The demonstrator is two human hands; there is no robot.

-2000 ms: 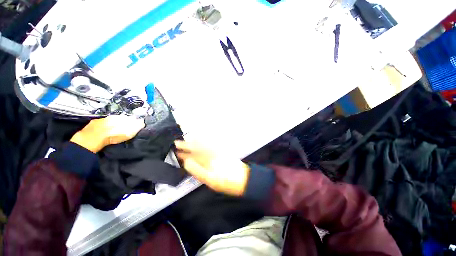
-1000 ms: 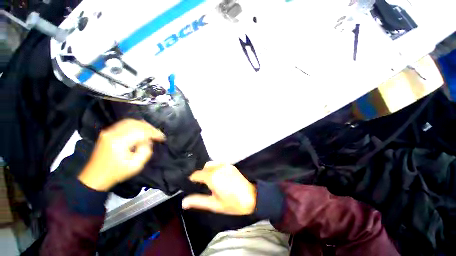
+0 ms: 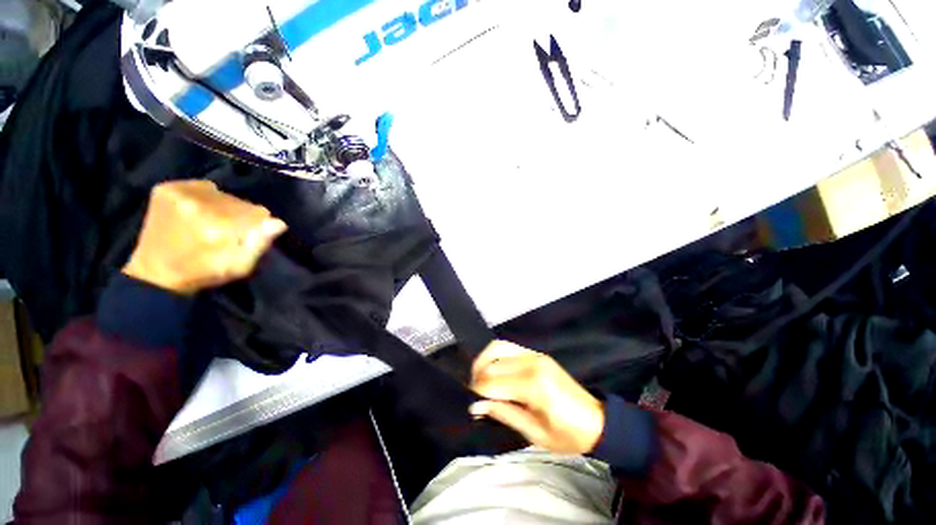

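Note:
The black garment piece (image 3: pixel 328 267) lies bunched on the table, with one part under the presser foot (image 3: pixel 361 169) of the white sewing machine head (image 3: pixel 221 77). A small blue piece (image 3: pixel 383 135) stands beside the needle area. My left hand (image 3: pixel 205 236) is on the black cloth left of the presser foot, fingers curled and closed on a fold of it. My right hand (image 3: pixel 539 395) is beyond the table's front edge, fingers pinching a black strip of the garment that stretches back toward the machine. The needle tip is too small to tell.
Open black thread snips (image 3: pixel 559 80) and a thin dark stick (image 3: pixel 791 80) lie on the white table (image 3: pixel 616 205). A small black object (image 3: pixel 867 41) is at the far right. A brown cardboard box (image 3: pixel 862 200) is under the table's right end. Black garments (image 3: pixel 801 359) are heaped at the right.
My left hand has moved off the presser foot area to the left and closed on cloth. My right hand has moved right and toward me, drawing a black strip out. The view has shifted.

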